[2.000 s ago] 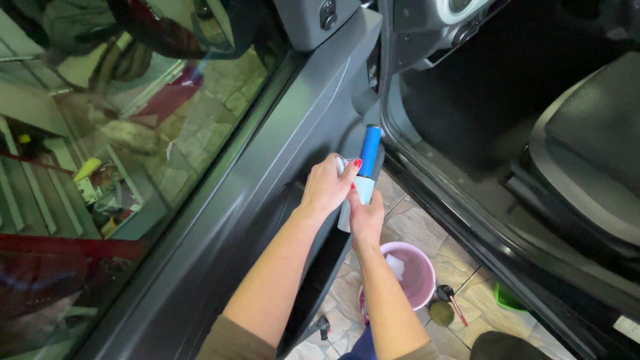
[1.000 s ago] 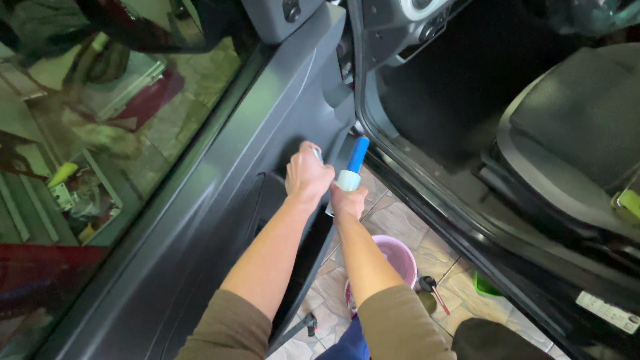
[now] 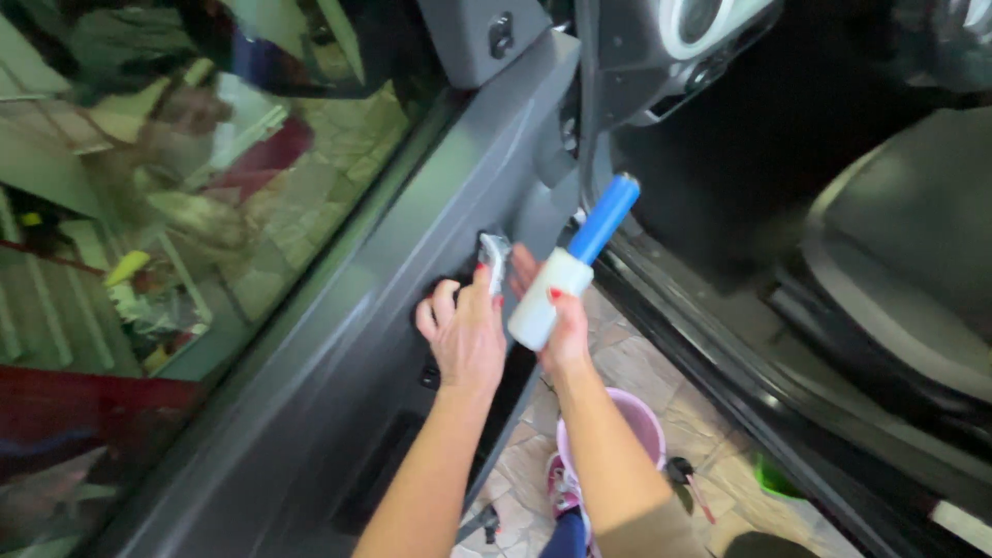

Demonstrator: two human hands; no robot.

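Note:
My left hand (image 3: pixel 467 337) is at the inner panel of a car door (image 3: pixel 349 310), its fingers on or beside the inside door handle (image 3: pixel 494 260), which looks covered with clear film. Just right of it, my right hand (image 3: pixel 564 329) grips a roll of whitish film (image 3: pixel 552 298) with a blue handle (image 3: pixel 606 219) pointing up and right. The roll lies across the palm, thumb on top. Whether film runs from the roll to the handle cannot be made out.
The door window (image 3: pixel 194 194) fills the left side. On the tiled floor stand a pink bucket (image 3: pixel 659 434), a green container (image 3: pixel 775 477) and a dark brush-like tool (image 3: pixel 680 469). The door sill (image 3: pixel 736 395) and a car seat (image 3: pixel 914 232) are at right.
My hands were together on the roll two seconds before; they have since come apart, the left now at the door handle. The roll has tilted further to the right.

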